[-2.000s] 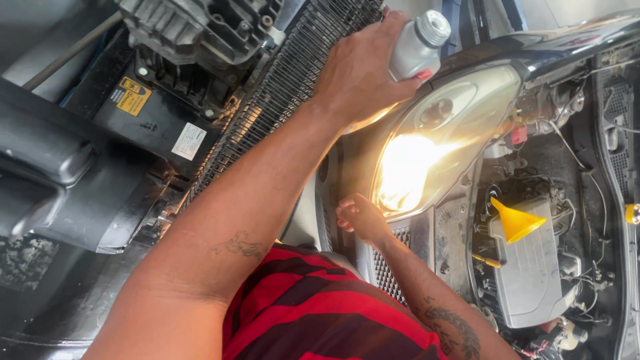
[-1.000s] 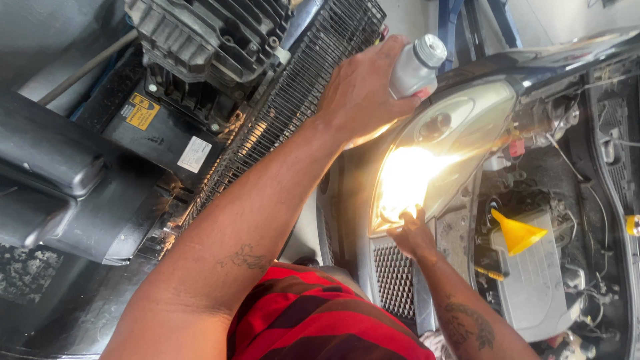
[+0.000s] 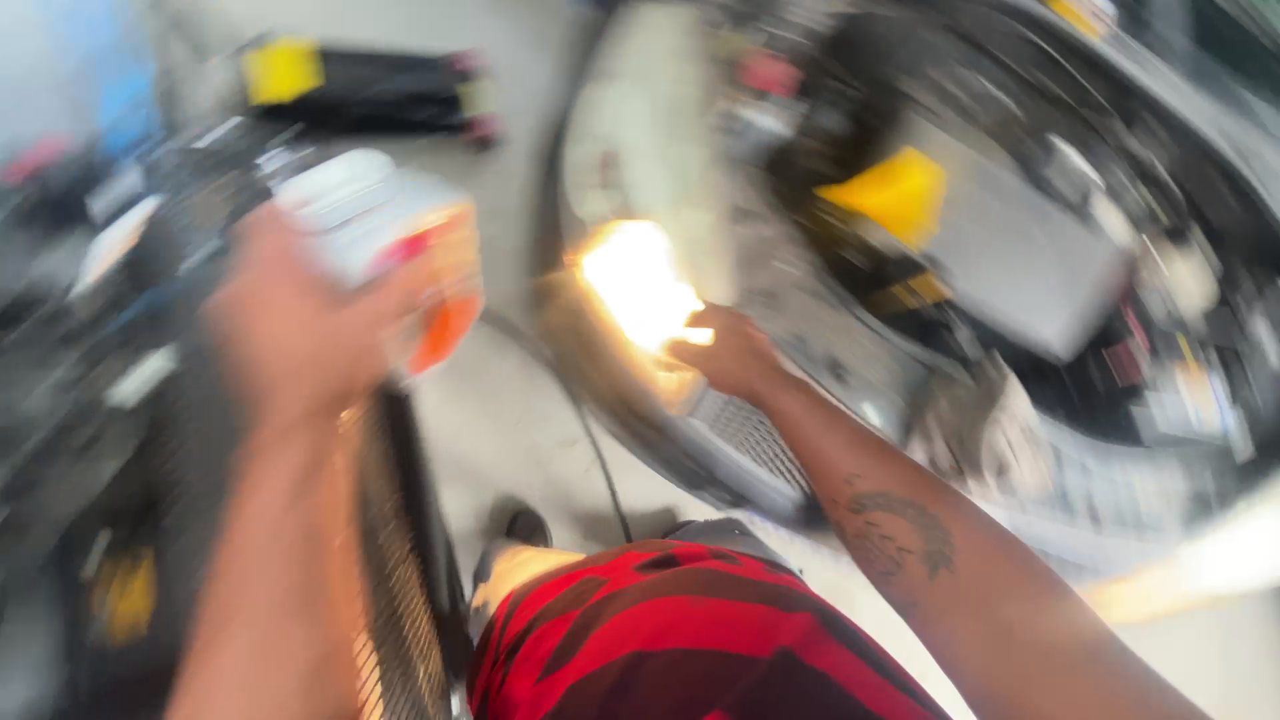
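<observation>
My left hand is shut around a translucent white bottle with a white cap and an orange-red label, held up at the left. The fingertips of my right hand are at the lower edge of a lit car headlamp. Its glare hides those fingertips, so I cannot tell whether they grip anything. Motion blurs the view, the left hand most.
A yellow funnel stands in the engine bay by a grey engine cover. Below the left arm is a compressor's wire guard. A dark cable crosses the floor. A black and yellow object lies beyond the bottle.
The view has swung strongly. My left hand, still with the bottle, has moved away from the headlamp. My right hand was below the headlamp two seconds ago and has since been at its lower edge.
</observation>
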